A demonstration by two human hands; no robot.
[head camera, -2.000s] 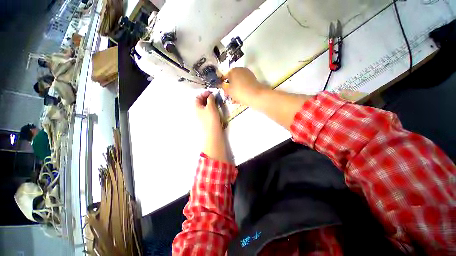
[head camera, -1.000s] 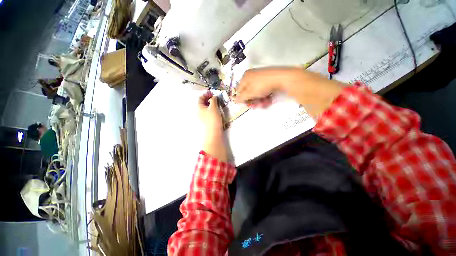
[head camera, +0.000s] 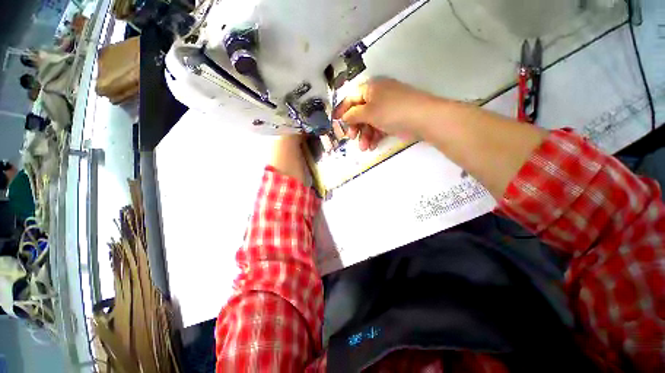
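Observation:
The white sewing machine (head camera: 292,36) stands in front of me. Its presser foot and needle area (head camera: 332,138) is low under the head, over the machine bed (head camera: 350,171). My right hand (head camera: 375,109) is just right of the needle, fingers bent and fingertips close to it; whether they pinch anything is too blurred to tell. My left hand (head camera: 290,151) is left of the needle, its fingers hidden under the machine head. A narrow brown strip is not clearly visible at the needle.
Red-handled thread snips (head camera: 529,87) lie right of the machine. A dark cable (head camera: 642,73) curves at the far right. A bundle of brown strips (head camera: 131,291) hangs at the left. Brown stacked pieces (head camera: 118,69) and beige goods (head camera: 55,109) lie on the side table.
The view has moved closer to the machine. My left hand has gone from the front of the needle to under the head. My right hand stays beside the needle, its fingers more curled.

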